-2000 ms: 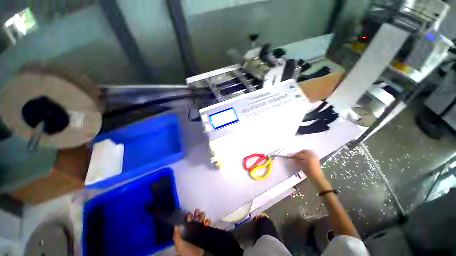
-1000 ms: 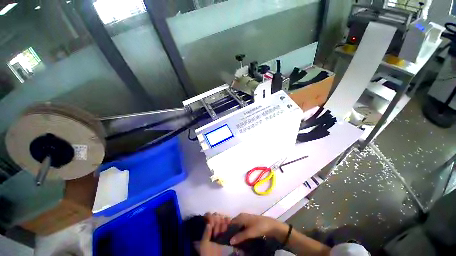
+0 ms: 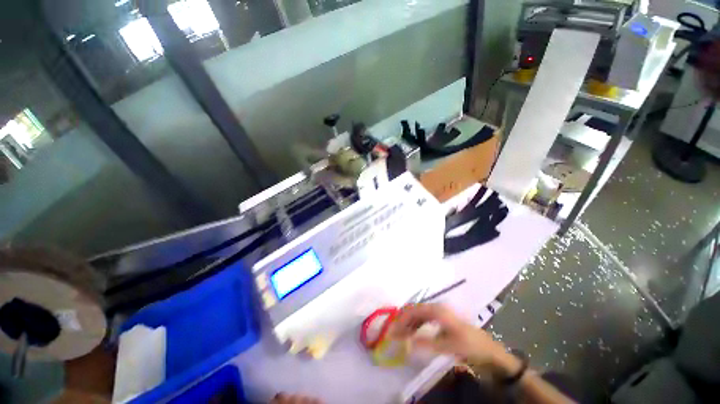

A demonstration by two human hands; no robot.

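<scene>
My right hand (image 3: 446, 335) is blurred over the scissors (image 3: 379, 325) on the bench, its fingers at the yellow handle loop; whether it grips them I cannot tell. The red loop shows beside the fingers. Only a sliver of my left hand (image 3: 296, 399) shows at the bottom edge; what it holds is hidden. The white strip cutting machine (image 3: 355, 245) stands behind the scissors with its screen lit. Black cut strips (image 3: 476, 222) lie fanned out on the bench at its right. A thin black hex key (image 3: 444, 290) lies by the scissors' blades.
Blue trays (image 3: 207, 327) are at the left, one holding a white piece (image 3: 140, 363). The strip reel (image 3: 59, 316) is at the far left. A cardboard box (image 3: 462, 170) with black strips stands behind the machine. White web material (image 3: 545, 110) slopes down at the right.
The view has swung right and up. My right hand has left the black strips by my left hand and moved to the scissors. My left hand has mostly dropped out of view.
</scene>
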